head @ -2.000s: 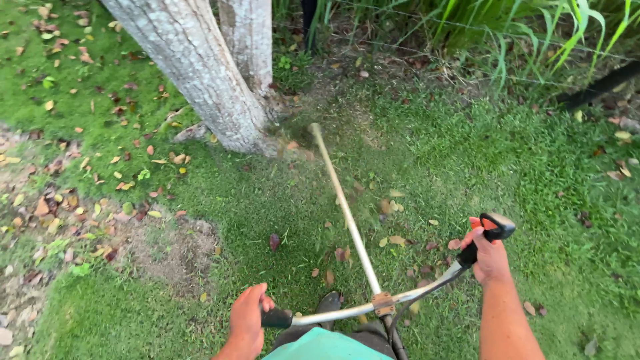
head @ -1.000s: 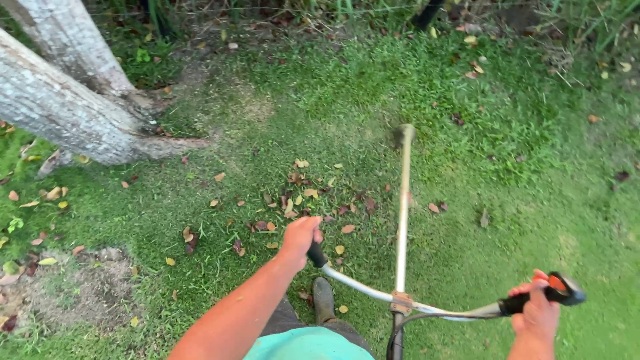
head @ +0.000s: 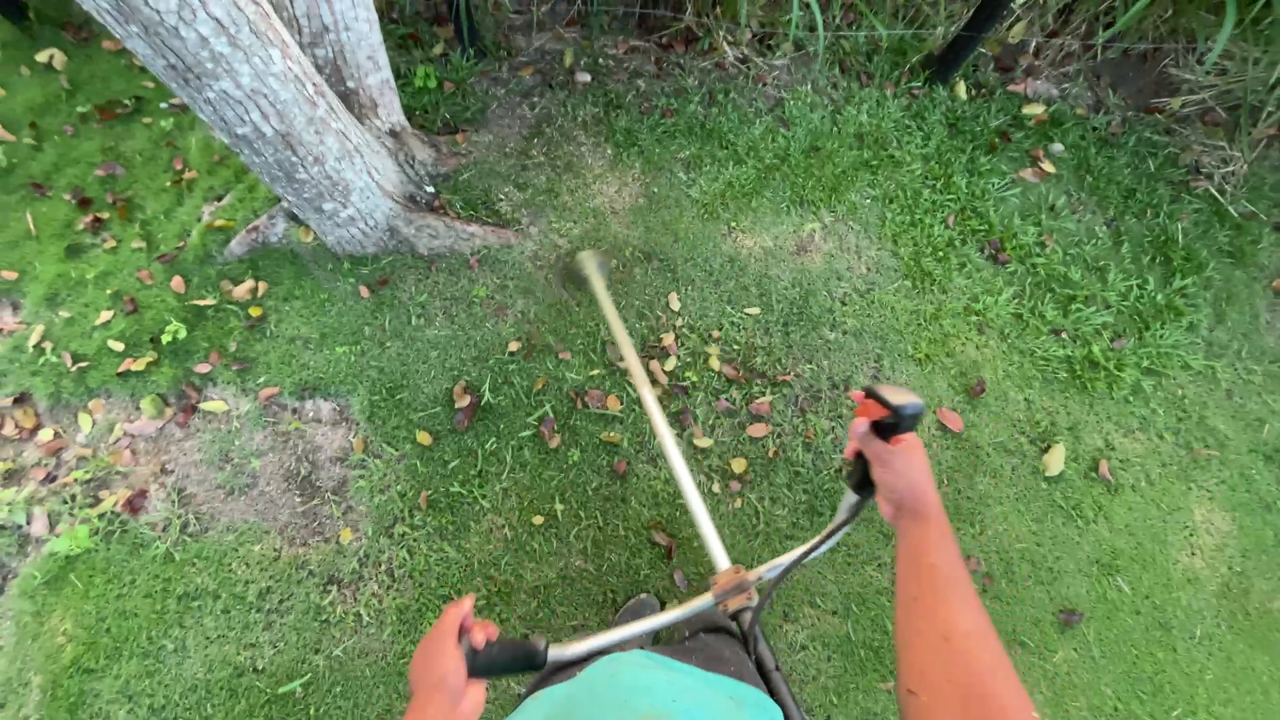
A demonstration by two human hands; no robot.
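Note:
A brush cutter's metal shaft (head: 660,430) runs from its clamp (head: 734,589) near my waist up to the cutting head (head: 590,265), which is blurred just above the grass, right of a tree root. My left hand (head: 447,655) is closed around the black left grip (head: 507,656) at the lower left. At the right, my right hand (head: 888,470) holds the black control grip (head: 892,412) with its orange part. A dark cable (head: 790,572) follows the handlebar (head: 640,630) from this grip to the clamp.
A tree trunk (head: 310,150) stands at the upper left, with roots spreading from its base. Dark posts (head: 970,42), thin wire and tall grass line the top edge. Fallen leaves (head: 690,390) lie on the lawn, and bare soil (head: 265,465) shows at left.
The cutting head has swung left, from the grass well right of the tree to near its roots. My left hand has moved down and left with the handlebar. Both hands keep their grips.

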